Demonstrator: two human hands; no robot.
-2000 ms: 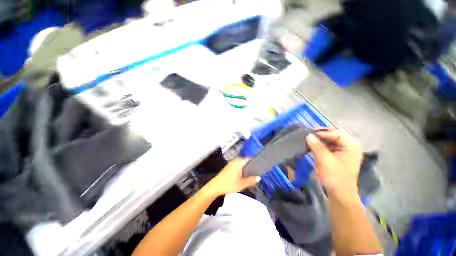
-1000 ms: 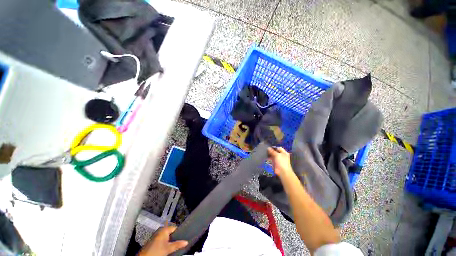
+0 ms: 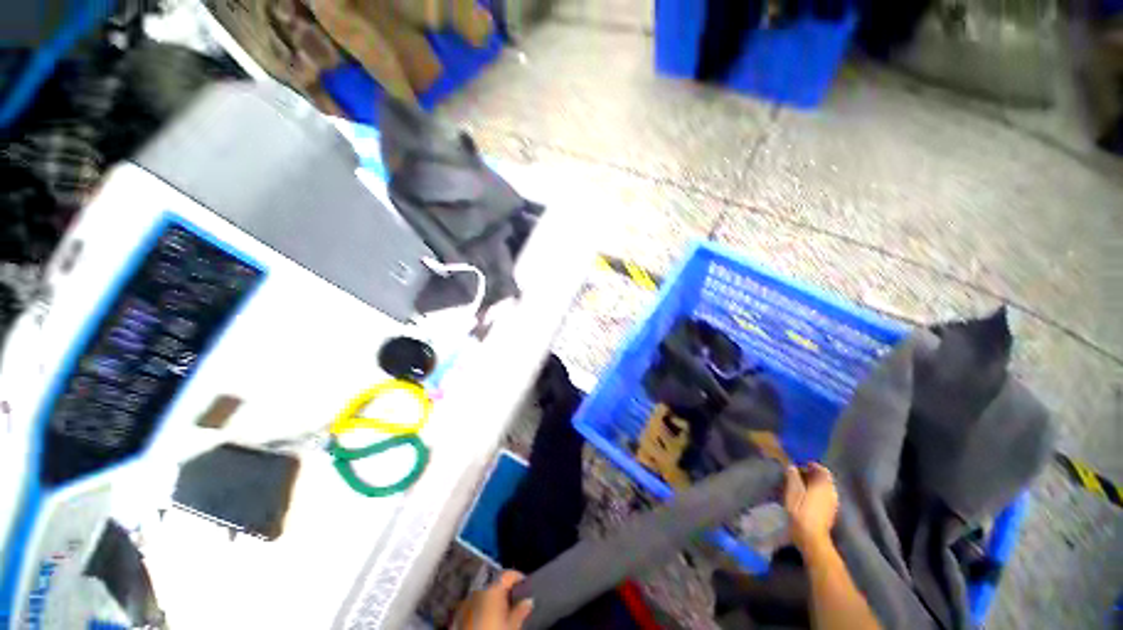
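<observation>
A long dark grey band [image 3: 653, 537] is stretched between my two hands, above the lap and the near edge of a blue crate. My left hand [image 3: 495, 606] grips its lower left end at the bottom of the view, partly cut off by the edge. My right hand [image 3: 809, 502] pinches its upper right end over the crate's near rim. The blue perforated crate [image 3: 776, 314] stands on the floor with dark pieces [image 3: 708, 382] in it. A large grey garment piece [image 3: 942, 449] hangs over its right side.
On the white machine table [image 3: 308, 357] at left lie yellow and green handled scissors [image 3: 382, 437], a flat black phone [image 3: 234, 490] and a round black object [image 3: 406, 358]. Dark grey cloth [image 3: 450, 185] lies at the table's far end. Another blue crate [image 3: 751, 55] stands farther back.
The view has swung up and left, showing more of the machine and floor behind. The band is still held at both ends and now slopes less steeply.
</observation>
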